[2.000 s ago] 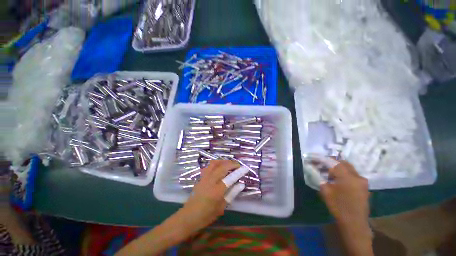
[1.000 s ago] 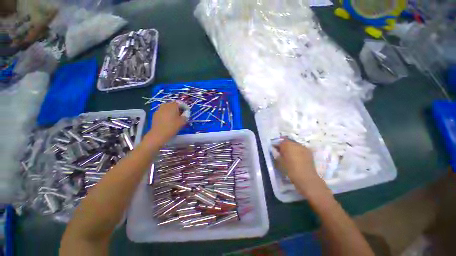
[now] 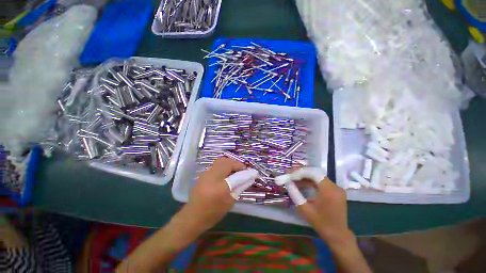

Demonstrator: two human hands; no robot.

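My left hand (image 3: 218, 184), with white finger cots, is over the near part of the center tray (image 3: 184, 160). A slim silver piece (image 3: 245, 162) shows at its fingertips. My right hand (image 3: 317, 194), also with finger cots, is close beside it. Its thumb and finger pinch a small white insert (image 3: 281, 180) at the end of the silver piece. Whether the two parts touch is too blurred to tell. Assembled silver and reddish pieces (image 3: 229, 133) lie in rows in the tray below the hands.
Left tray (image 3: 196, 80) holds metal tubes beside a clear bag. Blue tray (image 3: 314, 58) with stems lies behind the center tray. Right tray (image 3: 463, 160) holds white inserts under a large bag (image 3: 383, 48). A small far tray (image 3: 186, 34) holds silver pieces. Patterned clothing shows at lower left.
My left hand has come back from the blue tray, and my right hand has left the right tray. Both have met over the center tray. The camera view has shifted.
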